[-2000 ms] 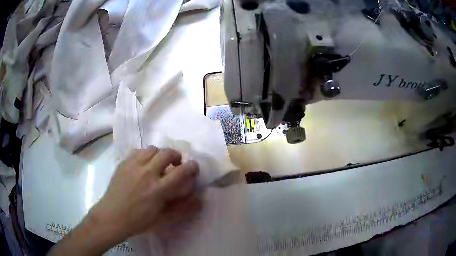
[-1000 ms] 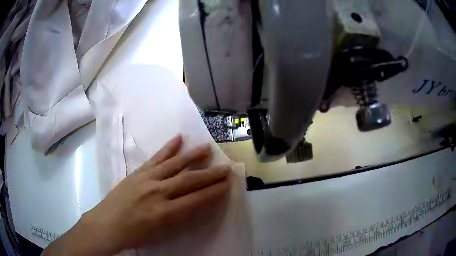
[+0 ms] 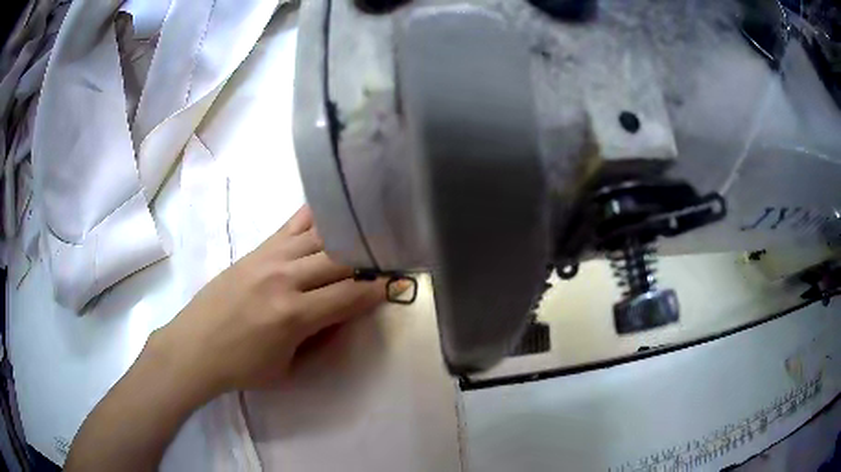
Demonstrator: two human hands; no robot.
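My left hand [image 3: 267, 300] lies palm down on an off-white cloth panel [image 3: 369, 396], fingers spread and pointing right. Its fingertips reach beside and partly behind the white sewing machine head [image 3: 369, 138]. A small wire loop [image 3: 401, 289] shows below the head, over the fingers. A thick pale curved bar [image 3: 484, 184] stands large and blurred in front and hides the needle area. A line like a seam [image 3: 230, 221] runs along the panel's left part, passing under my hand. My right hand is not in view.
A loose heap of off-white cut pieces [image 3: 88, 138] lies at the left. The tension assembly [image 3: 641, 277] with spring and knob sticks out at the right. A tan machine bed [image 3: 590, 341] lies below the arm, and a printed ruler [image 3: 738, 429] runs along the table's front edge.
My left hand has moved forward with the cloth, flattening from bent fingers, and now reaches the machine head. The head appears larger and covers the needle plate area seen earlier.
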